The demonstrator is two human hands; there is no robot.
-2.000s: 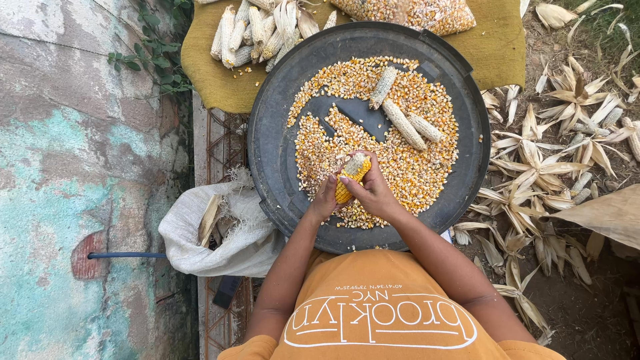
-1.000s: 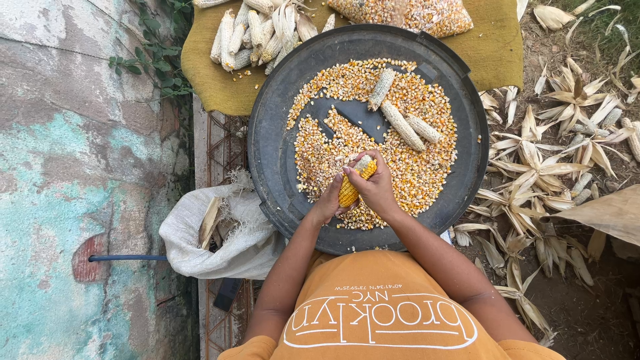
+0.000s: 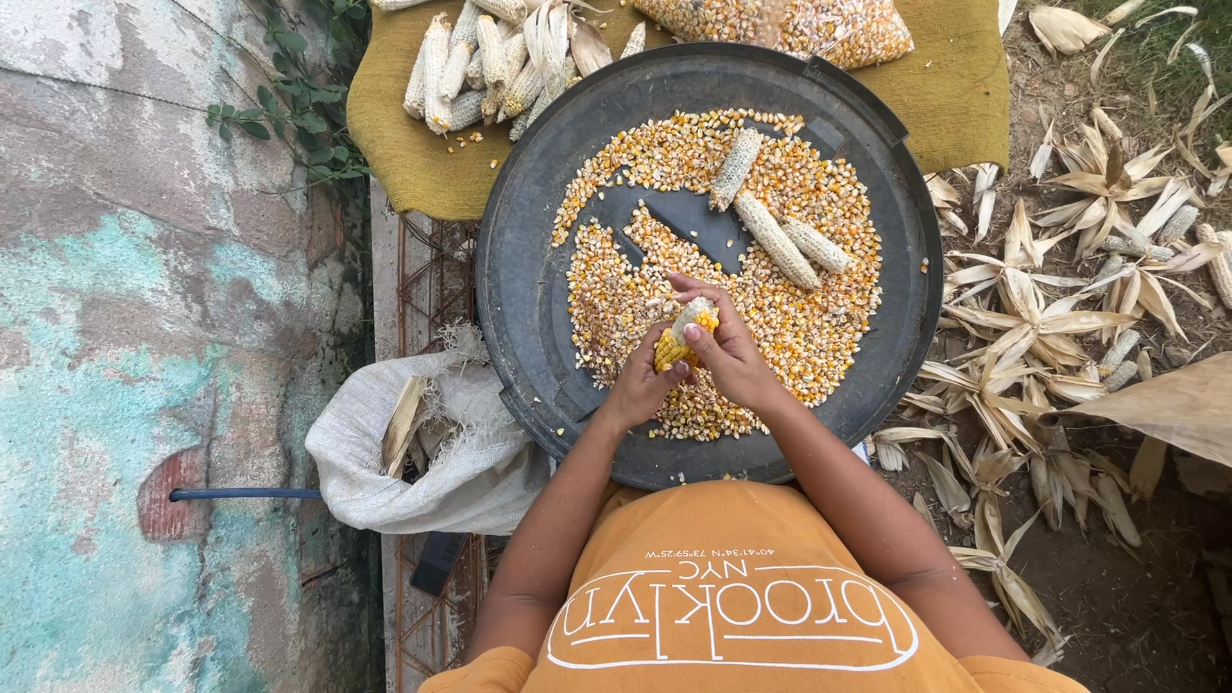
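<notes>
My left hand (image 3: 639, 385) grips the lower end of a partly shelled corn cob (image 3: 685, 337), whose upper part is bare and pale while yellow kernels remain lower down. Around the same cob's upper part are the fingers of my right hand (image 3: 727, 351), the thumb pressed on it. Both hands are over a round black plastic tray (image 3: 529, 318) resting at my lap. Loose yellow and white corn kernels (image 3: 828, 337) cover much of its middle. Three bare cobs, one of them upright-lying (image 3: 735, 169) and two side by side (image 3: 776, 241), lie on the kernels beyond my right hand.
Beyond the tray, a mustard cloth (image 3: 404, 164) bears a pile of cobs (image 3: 491, 67) and a clear bag of kernels (image 3: 789, 24). A white woven sack (image 3: 356, 481) stands at left, near a weathered wall (image 3: 115, 318). Dry husks (image 3: 1020, 308) litter the ground at right.
My hands have shifted their hold on the cob, and its bare end now tilts up to the right. The three cobs on the kernels have stayed in place.
</notes>
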